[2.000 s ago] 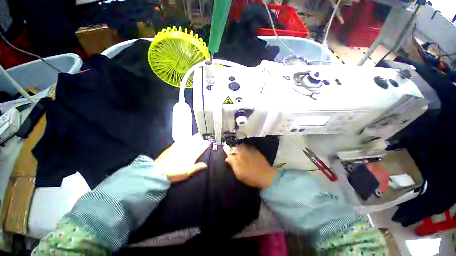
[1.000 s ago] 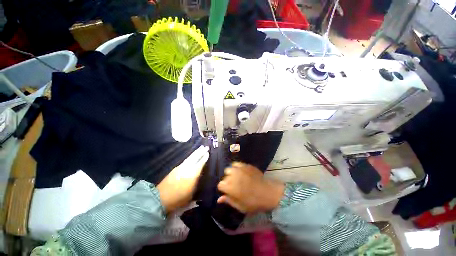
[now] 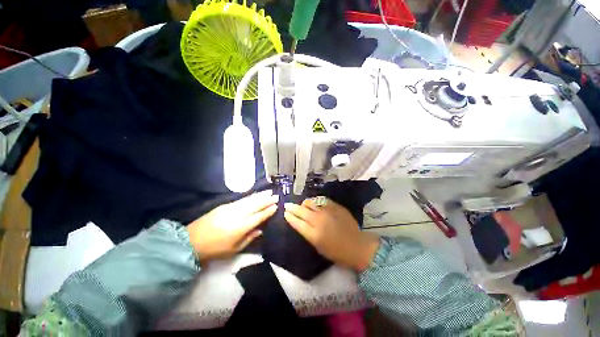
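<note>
Black fabric (image 3: 296, 247) lies under the needle area of the white sewing machine (image 3: 401, 131), with a narrow part hanging over the table's front edge. My left hand (image 3: 230, 227) lies flat on the cloth left of the presser foot (image 3: 283, 187), fingertips close to it. My right hand (image 3: 332, 230) rests on the cloth just right of and below the foot, fingers bent and pressed down. The needle tip itself is too small to tell. A large black cloth pile (image 3: 131, 145) lies left of the machine.
A lit lamp (image 3: 239, 158) and a yellow-green fan (image 3: 230, 49) stand left of the machine head. Red-handled snips (image 3: 434, 214) lie right of my right hand. An accessories tray (image 3: 520, 240) is farther right. White pieces (image 3: 66, 260) lie at left. Pale blue tubs (image 3: 56, 76) stand behind.
My right hand first drew back from the foot, then returned beside it, now flatter on the cloth. The cloth's front part has shifted, uncovering the white table edge. The camera view has shifted slightly.
</note>
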